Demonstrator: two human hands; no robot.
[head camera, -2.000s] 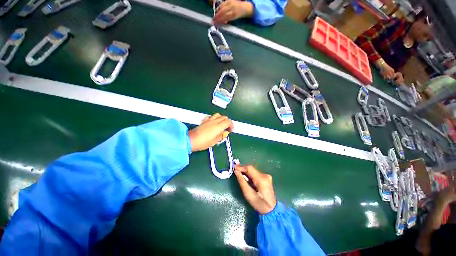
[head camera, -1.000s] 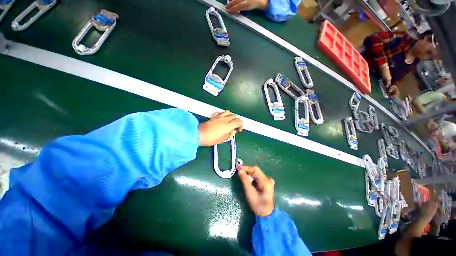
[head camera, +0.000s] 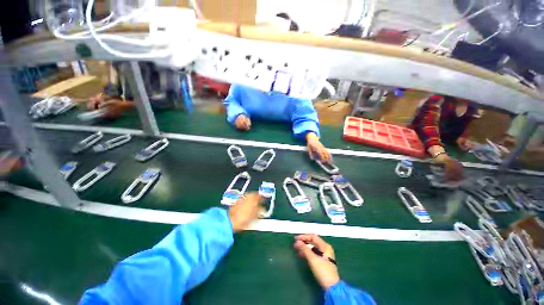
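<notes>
My left hand (head camera: 246, 212) is blurred and reaches over the near pale rail, at the edge of the belt. A white coiled cable (head camera: 268, 200) with a blue-and-white label at its far end lies beside its fingers; whether they grip it is unclear. Another labelled cable (head camera: 237, 189) lies just beyond the hand. My right hand (head camera: 316, 255) is above the near green surface and holds a thin dark pen-like tool (head camera: 323, 254), partly hidden by the fingers.
More coiled cables lie along the belt, and a cable pile (head camera: 518, 262) is at the right. The near rail (head camera: 370, 231) crosses in front. Beyond are a red-orange tray (head camera: 385, 136) and people in blue and red plaid sleeves. A grey frame with a socket strip (head camera: 247, 62) hangs above.
The view has tilted up. My left hand has moved from the near surface to the belt edge. No loop lies between my hands now. My right hand has left the loop; its dark tool shows.
</notes>
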